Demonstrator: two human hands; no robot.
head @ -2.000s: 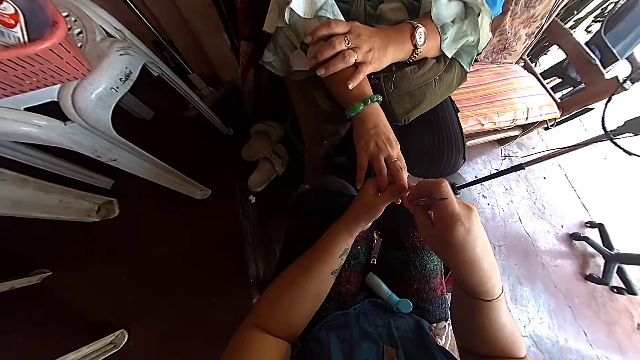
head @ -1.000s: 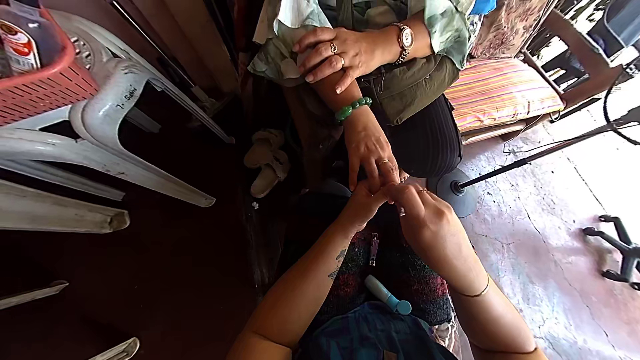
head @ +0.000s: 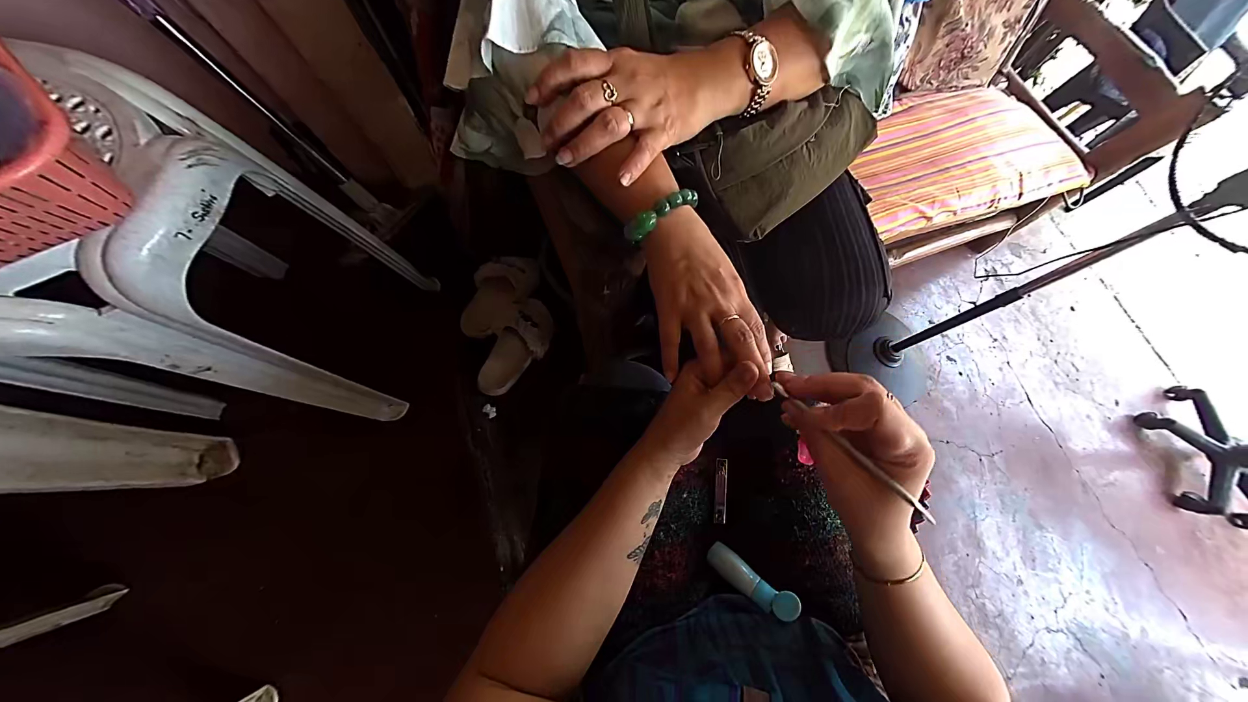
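My left hand [head: 700, 409] holds the fingers of another person's hand [head: 704, 292], which wears a ring and a green bead bracelet [head: 663, 214]. A thin metal manicure tool [head: 876, 470] lies in my right hand [head: 863, 429], its tip at one of that person's fingertips. The person's other hand [head: 634, 107], with rings and a wristwatch [head: 762, 62], rests on their forearm. On my lap are a nail clipper [head: 721, 490] and a light blue tube [head: 749, 577] with a round cap. A small pink thing [head: 804, 450] shows beside my right hand.
White plastic chairs [head: 146, 244] and a red basket [head: 68, 185] stand at the left. Slippers [head: 509, 331] lie on the floor. At the right are a striped cushion [head: 975, 156], a stand with a round base [head: 868, 356] and a wheeled chair base [head: 1219, 453].
My right hand has turned, and the metal tool now shows along its length below the palm. My left hand still holds the person's fingers.
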